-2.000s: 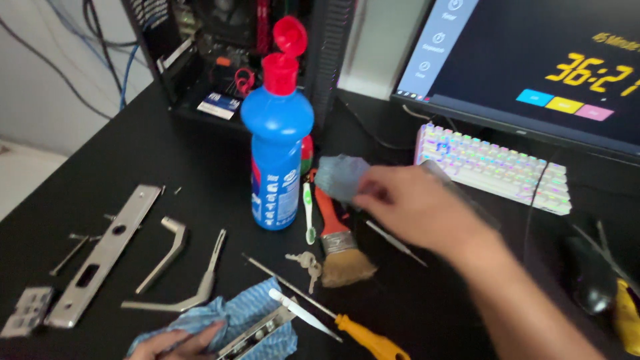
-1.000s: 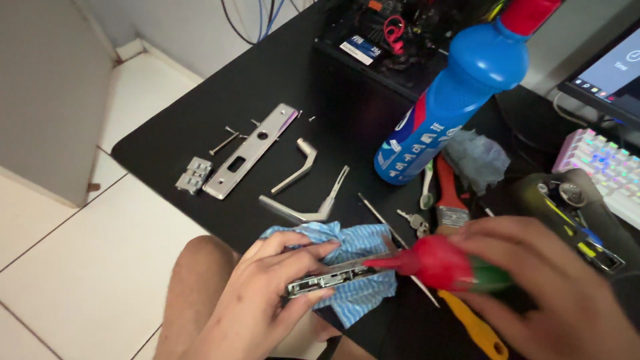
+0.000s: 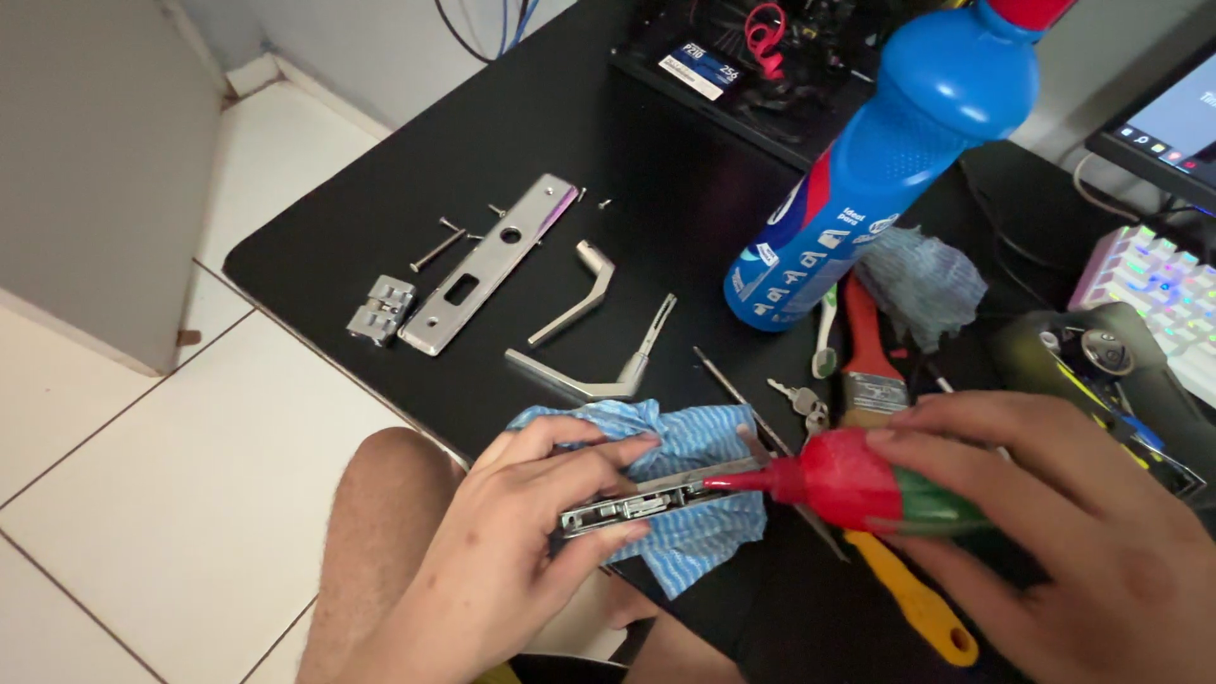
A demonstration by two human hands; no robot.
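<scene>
My left hand (image 3: pixel 522 532) grips a metal lock mechanism (image 3: pixel 632 505), its open side showing inner parts, over a blue-striped cloth (image 3: pixel 708 546). My right hand (image 3: pixel 1054 532) holds a red and green squeeze bottle (image 3: pixel 855 480) on its side, its thin red nozzle at the right part of the mechanism. Beyond the cloth lie two metal lever handles (image 3: pixel 577 293) (image 3: pixel 608 385), a long metal cover plate (image 3: pixel 494 261), several screws (image 3: pixel 437 250) and a small metal block (image 3: pixel 381 310). Whether any fluid leaves the nozzle cannot be told.
A tall blue bottle (image 3: pixel 883 161) stands behind my right hand, near a toothbrush (image 3: pixel 825 332), a paintbrush (image 3: pixel 869 356), keys (image 3: pixel 803 399) and a grayish cloth (image 3: pixel 921 285). A yellow-handled screwdriver (image 3: pixel 912 594) lies beneath my right hand. An open computer case (image 3: pixel 741 76) and a keyboard (image 3: pixel 1164 294) are farther back.
My right hand, earlier at the grayish cloth, now holds the squeeze bottle at the mechanism. My left hand has lifted the mechanism into clearer view. The view has swung left and down.
</scene>
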